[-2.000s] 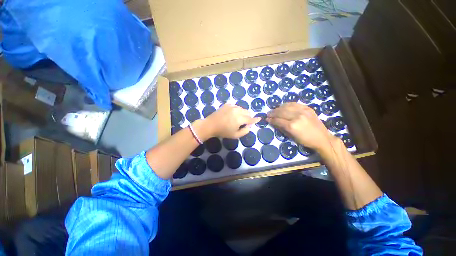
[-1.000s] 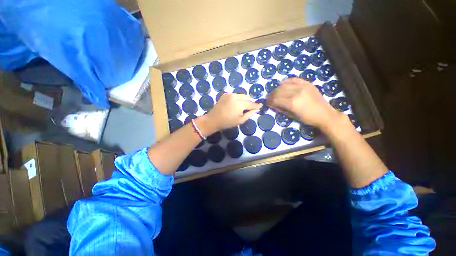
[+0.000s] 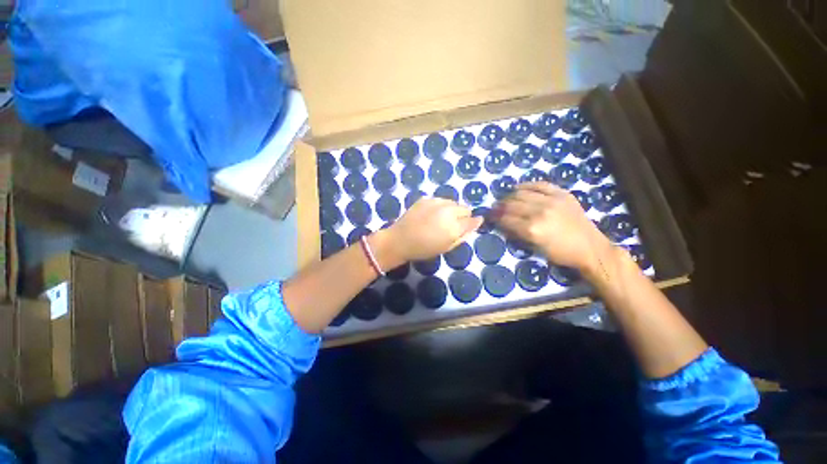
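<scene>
Rows of round black parts stand in a white foam tray (image 3: 408, 313) inside an open carton (image 3: 308, 201). The left columns hold matt-faced black parts (image 3: 465, 285); the right columns hold shiny ringed parts (image 3: 531, 274). My left hand (image 3: 433, 228) and my right hand (image 3: 541, 217) are bare and meet over the middle of the tray, fingertips pinched close together at a black part (image 3: 481, 216). The fingers partly hide that part. Whether a thin disc is between the fingertips cannot be made out.
The carton lid (image 3: 422, 59) stands open at the far side. A person in blue workwear (image 3: 154, 72) is at the upper left, beside a white stack (image 3: 263, 168). Brown cartons (image 3: 91, 331) stand at the lower left; dark brown cartons (image 3: 744, 136) are at the right.
The camera view has shifted, so the carton sits lower in the picture than one second ago. Both hands stay together over the same area of the tray, with small finger movements.
</scene>
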